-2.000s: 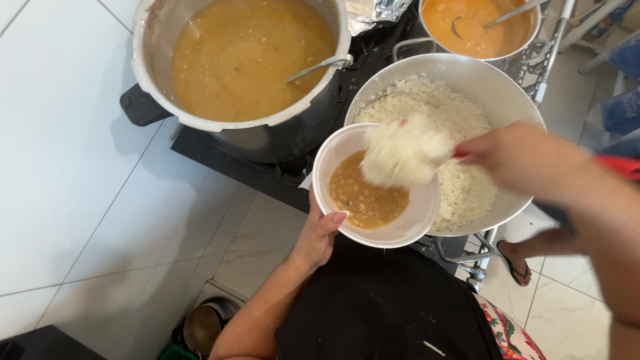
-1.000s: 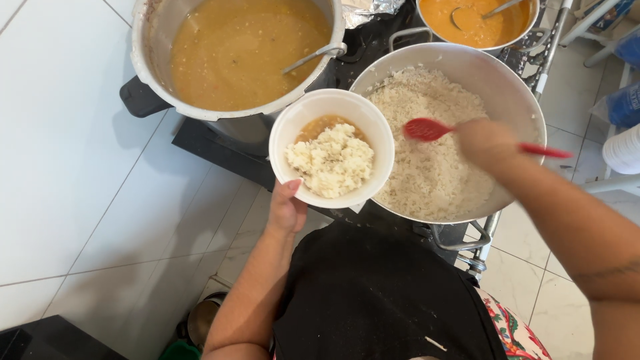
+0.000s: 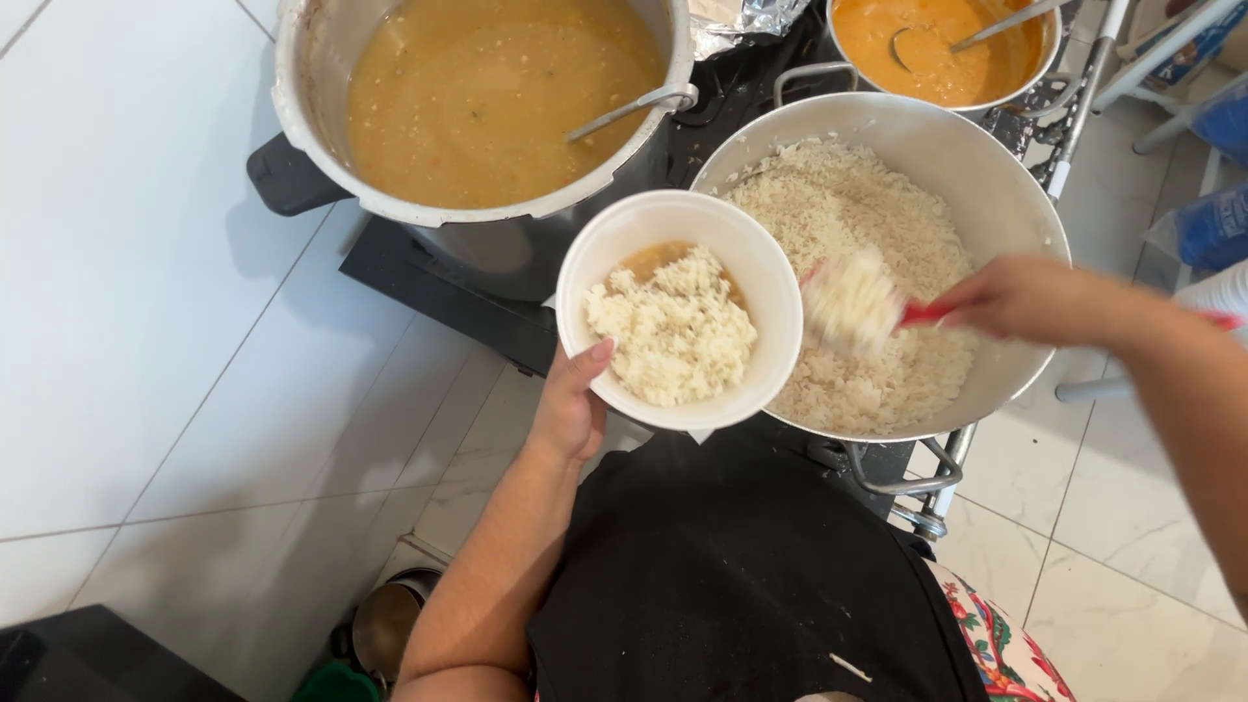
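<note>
My left hand [image 3: 575, 400] holds a white foam bowl [image 3: 777, 341] by its rim, thumb inside the edge. White rice [image 3: 673, 336] lies in it over brown beans in broth [image 3: 655, 258]. My right hand [image 3: 1014, 300] grips the red handle of a serving spoon [image 3: 926, 312], which carries a blurred heap of rice just right of the bowl. Beneath the spoon is a large aluminium pot [image 3: 1009, 205] of cooked rice [image 3: 838, 205]. To the upper left stands a deep pot [image 3: 292, 97] of brown bean broth [image 3: 487, 107], with a metal ladle [image 3: 624, 109] over its rim.
A smaller pot [image 3: 1053, 49] of orange sauce [image 3: 936, 49] with a metal ladle stands at the top right. Crumpled foil [image 3: 746, 24] lies beside it on the black stove [image 3: 458, 292]. A metal rail [image 3: 1082, 107] runs along the stove. Pans [image 3: 385, 624] sit low at the left.
Two seconds ago the spoon of rice was over the bowl. One second ago it was lowered, without a heap, at the rice pot; now it carries rice again beside the bowl, which holds rice over the beans.
</note>
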